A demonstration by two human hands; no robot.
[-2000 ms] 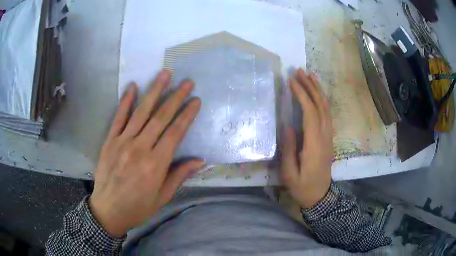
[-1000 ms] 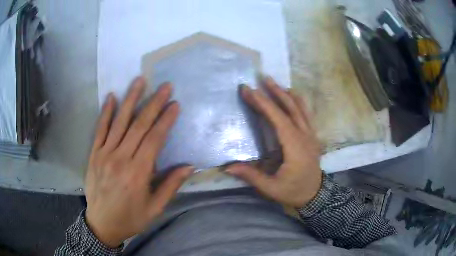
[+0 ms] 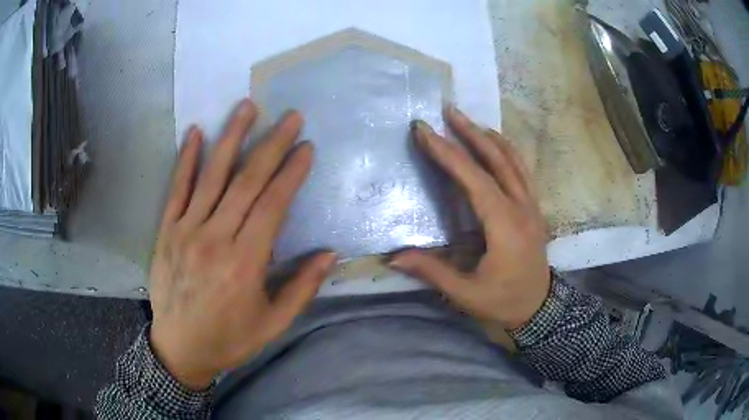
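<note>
The shiny grey pocket template (image 3: 353, 148) lies flat, its pointed end away from me, on a tan cut pocket piece (image 3: 351, 34). A tan border shows around the template's point and upper sides. Both lie on a white sheet (image 3: 213, 49). My left hand (image 3: 230, 246) lies flat with fingers apart on the template's left edge and the sheet. My right hand (image 3: 484, 221) rests on the template's right side, fingertips on its face, thumb at the lower edge. The cloth under both hands is partly hidden. Neither hand grips anything.
A steam iron (image 3: 649, 98) lies at the right on a dark plate (image 3: 686, 201). Yellow-orange items (image 3: 723, 107) and a cord are beyond it. A stack of pressed pockets (image 3: 20, 115) with a white top stands at the left. The table cover (image 3: 567, 180) is scorched brown near the iron.
My right hand has moved left from beside the template onto its right side. My left hand stays on the left edge. The whole view has shifted slightly.
</note>
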